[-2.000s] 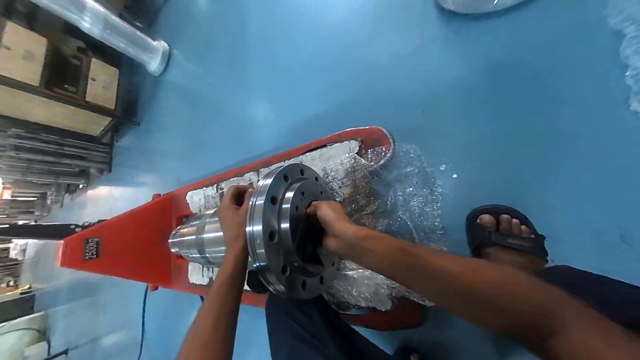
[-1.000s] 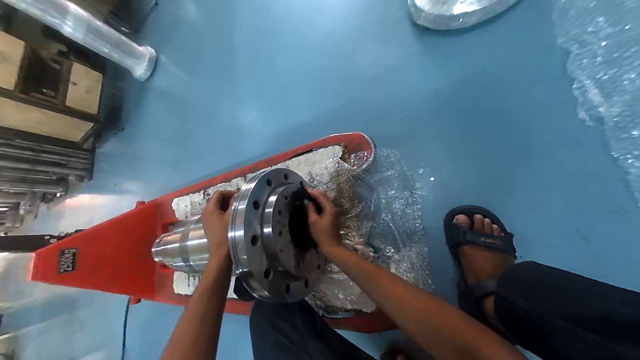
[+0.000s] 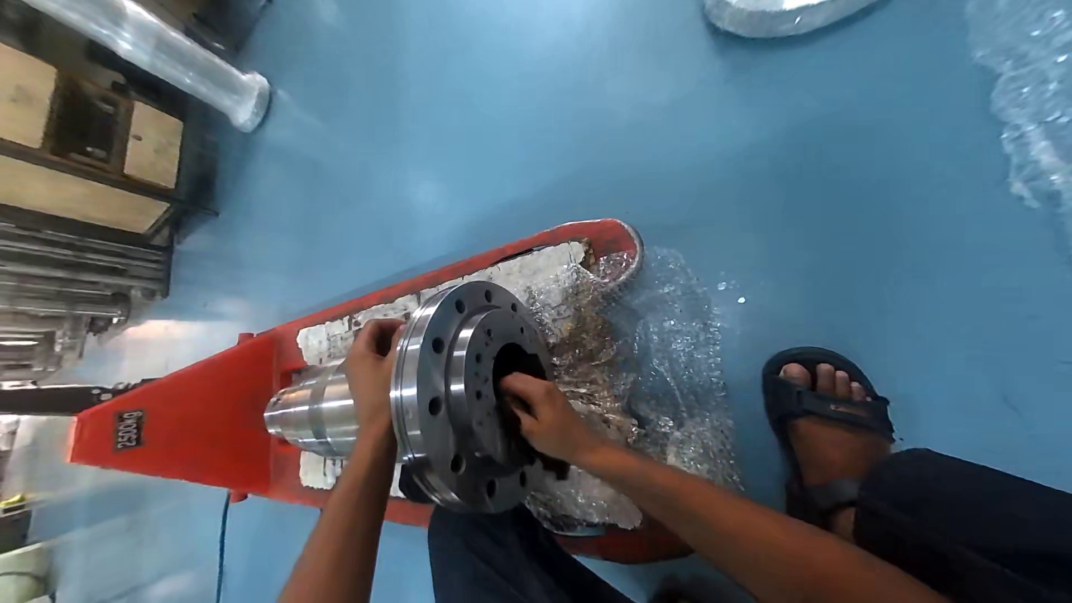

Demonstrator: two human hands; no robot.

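A flanged steel spindle [image 3: 322,412] lies along a red pallet truck [image 3: 209,410], its broad flange [image 3: 448,410] with a ring of bolt holes facing right. Behind the flange, my left hand [image 3: 374,368] rests against its back edge, the thumb and fingers curled at the rim. My right hand [image 3: 544,417] is at the dark central bore, fingers partly inside it, on dark material that looks like a cloth. The fingertips and what they grip are partly hidden.
Whitish padding [image 3: 536,272] covers the forks under the spindle. Crumpled clear bubble wrap [image 3: 678,368] spreads from the fork ends onto the blue floor. More wrap [image 3: 1034,109] lies at right. A wrapped cylinder [image 3: 167,54] and a cabinet [image 3: 92,126] stand at upper left; a sandalled foot [image 3: 821,419] is at right.
My right hand has shifted about the bore while staying at it. My left hand remains at the back of the flange.
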